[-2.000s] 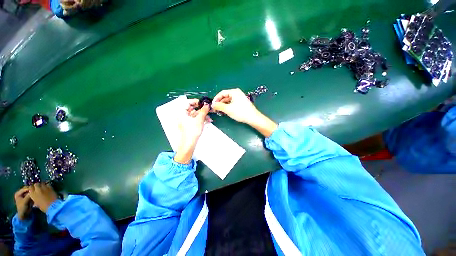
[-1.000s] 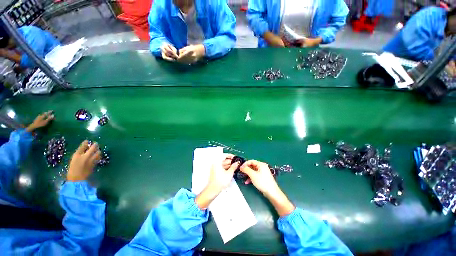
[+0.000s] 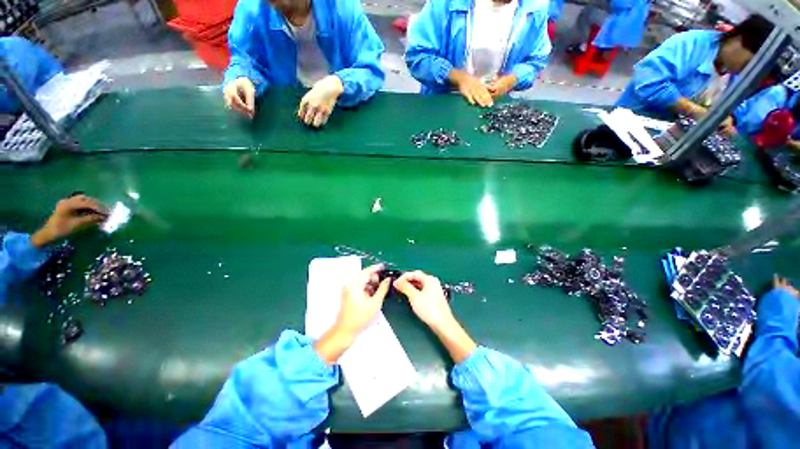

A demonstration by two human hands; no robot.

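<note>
My left hand (image 3: pixel 361 302) holds a small dark round part (image 3: pixel 384 275) between its fingers, above white paper sheets (image 3: pixel 373 364). My right hand (image 3: pixel 425 298) is at the part's right side with thumb and fingers pinched together; whether it grips the part is too small to tell. A few dark modules (image 3: pixel 460 288) lie just right of my right hand. Thin silvery rods (image 3: pixel 351 252) lie at the paper's top edge. A larger heap of dark modules (image 3: pixel 596 285) lies to the right.
A small white slip (image 3: pixel 505 256) lies left of the large heap. Stacked trays of dark parts (image 3: pixel 715 298) stand far right. Neighbours in blue smocks sit at both sides and opposite. Their parts piles lie at far left (image 3: pixel 117 276) and across the green surface (image 3: pixel 519 124).
The view has tilted up from the first frame, then shifted right. My hands stay together around the part. The left neighbour's hand has moved, and an opposite person's hands have come apart.
</note>
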